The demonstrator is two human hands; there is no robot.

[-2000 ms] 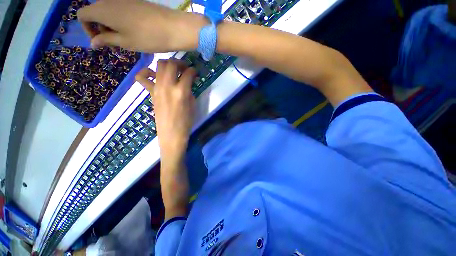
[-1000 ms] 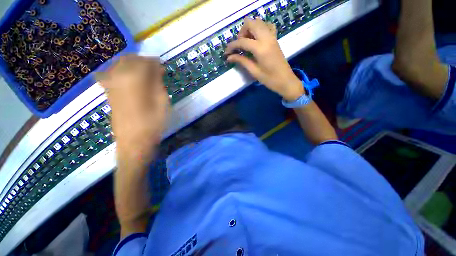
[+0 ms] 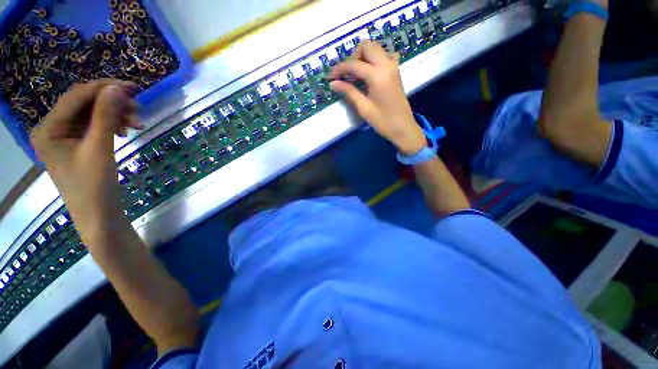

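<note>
A long row of green circuit boards (image 3: 238, 130) with bright metal-looking squares runs diagonally in its rail. A blue bin (image 3: 186, 72) full of small copper-brown rings with wire legs is at the upper left. My left hand (image 3: 86, 133) is over the bin's near edge, fingers curled, hiding part of the bin and boards. My right hand (image 3: 379, 94), with a blue wrist strap, is over the boards, thumb and fingertips close together. Whether either hand holds a small part is too small to tell.
Pale metal rail (image 3: 252, 160) borders the boards on the near side. A yellow strip (image 3: 249, 32) lies on the white surface beyond. Another person's arm (image 3: 573, 86) and blue sleeve are at the right. A pale-framed dark object (image 3: 606, 267) is at the lower right.
Earlier my right hand was over the bin; it moved right to the boards and stayed there. My left hand moved left from the boards to the bin's edge.
</note>
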